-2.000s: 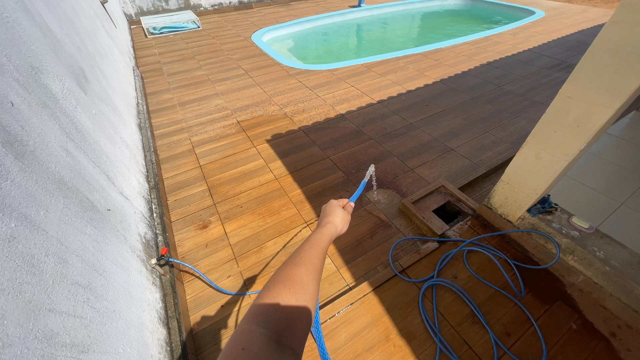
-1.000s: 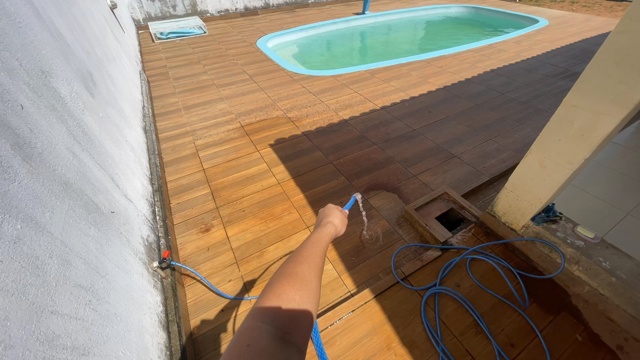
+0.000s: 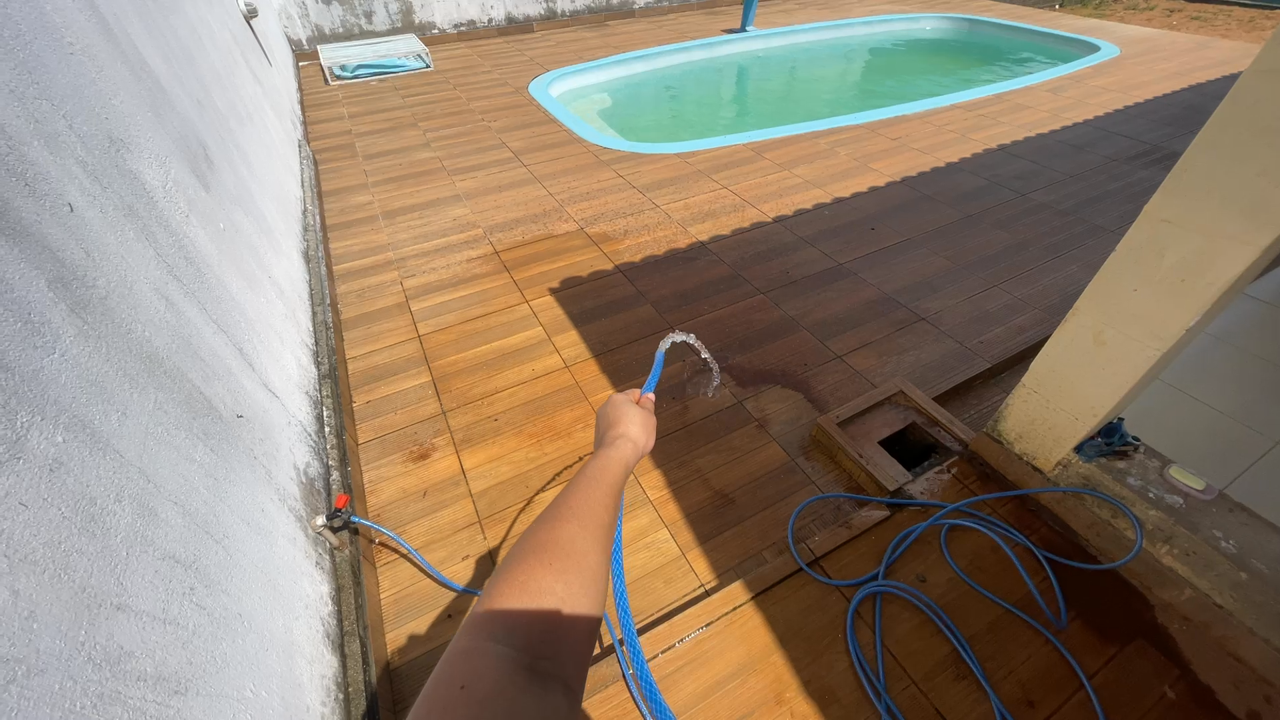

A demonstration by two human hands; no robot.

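My left hand (image 3: 626, 424) is closed around the end of a blue garden hose (image 3: 653, 372), my arm stretched forward over the wood-look floor tiles (image 3: 500, 360). Water (image 3: 695, 347) arcs from the upturned hose end and falls to the right. From my hand the hose hangs down past my forearm to the bottom edge. More blue hose (image 3: 880, 590) lies in loose loops at the lower right. A tap with a red handle (image 3: 341, 502), low on the left wall, has a blue hose joined to it. My right hand is out of view.
A raised square drain frame (image 3: 890, 435) with a dark opening lies right of the water. Beyond it stands a beige pillar (image 3: 1150, 250). A white rough wall (image 3: 150, 350) runs along the left. A pool with a light blue rim (image 3: 660, 147) and a white rack (image 3: 375, 58) are farther back.
The water now makes a wider arc from the hose end, which points more upward than a second ago. My left hand keeps its hold on the hose.
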